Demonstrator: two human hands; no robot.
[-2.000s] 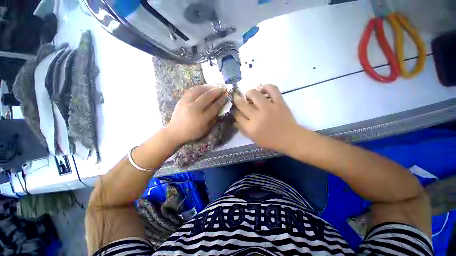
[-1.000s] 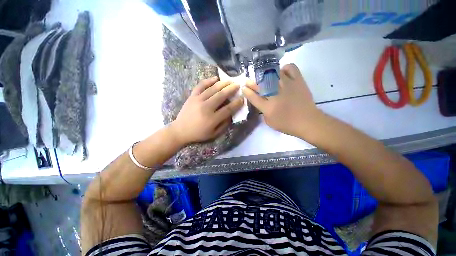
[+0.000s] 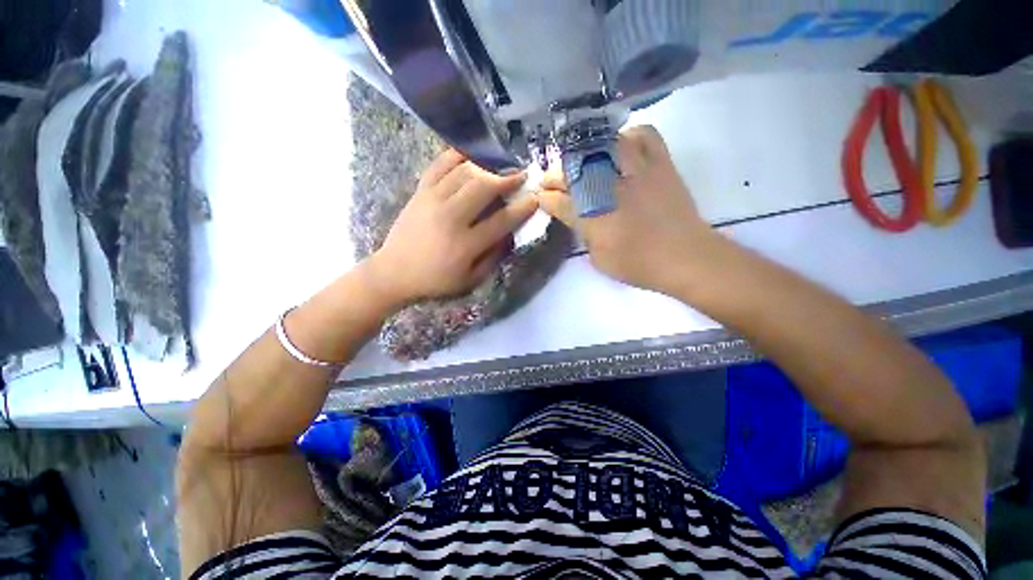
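The speckled grey-brown fabric piece (image 3: 391, 170) lies curved on the machine table, running behind and under my left hand toward the needle. A white strip (image 3: 530, 227) lies on it between my hands. My left hand (image 3: 459, 221) presses and pinches the strip and cloth just left of the presser foot. My right hand (image 3: 634, 221) has its thumb and finger at the strip's edge by the foot, partly hidden behind the grey-blue attachment (image 3: 595, 184). The sewing machine head (image 3: 544, 57) stands above; the needle point is hard to make out.
Scissors with red and yellow handles (image 3: 884, 159) lie at the right, beside a dark pad (image 3: 1012, 193). Stacked cut pieces (image 3: 153, 204) fan out at the left. A measuring strip (image 3: 544, 374) runs along the front edge. Blue crates (image 3: 782, 436) with cloth sit below.
Since two seconds ago the view has shifted, and my right hand has moved in behind the grey-blue attachment. Since one second ago my hands and the cloth have hardly moved.
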